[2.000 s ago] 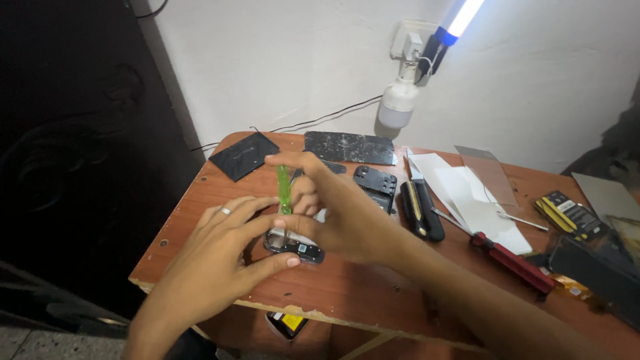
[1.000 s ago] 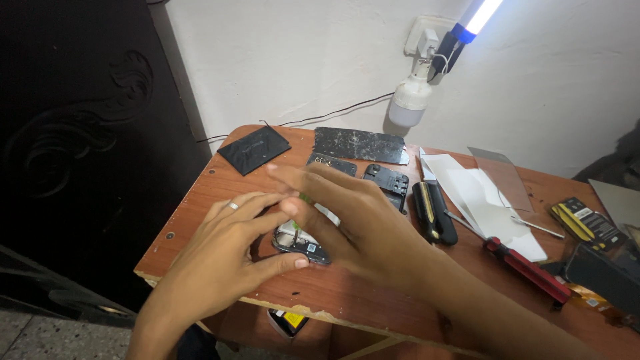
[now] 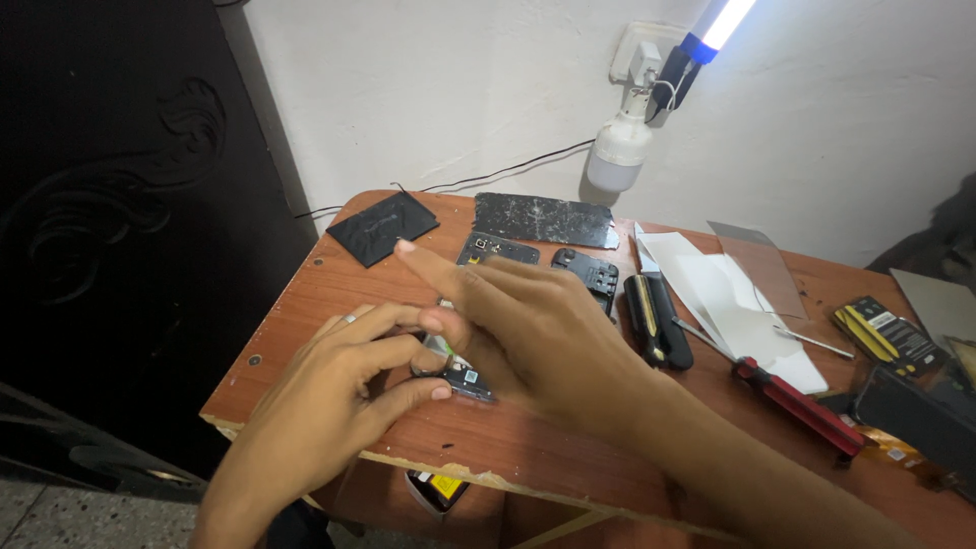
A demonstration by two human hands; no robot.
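A partly disassembled phone (image 3: 473, 381) lies on the wooden table under both hands. My left hand (image 3: 358, 381), with a ring on one finger, grips the phone's near left edge between thumb and fingers. My right hand (image 3: 526, 328) is over the phone, its index finger pointing out to the upper left. Beneath its palm a bit of green shows, and most of the green-handled tool is hidden, so its grip is unclear. Just behind the hands lie a circuit-bearing phone part (image 3: 496, 250) and a black phone frame (image 3: 598, 274).
A black flat panel (image 3: 385, 227) and a scratched dark panel (image 3: 541, 219) lie near the wall. To the right are a folding utility knife (image 3: 659, 320), white paper (image 3: 732, 305), a red-handled screwdriver (image 3: 801, 404) and a phone battery (image 3: 888, 335). The table's front edge (image 3: 473, 473) is chipped.
The green tool stood upright in my right hand two seconds ago; now that hand has tilted over it and covers most of it. My left hand stays at the phone.
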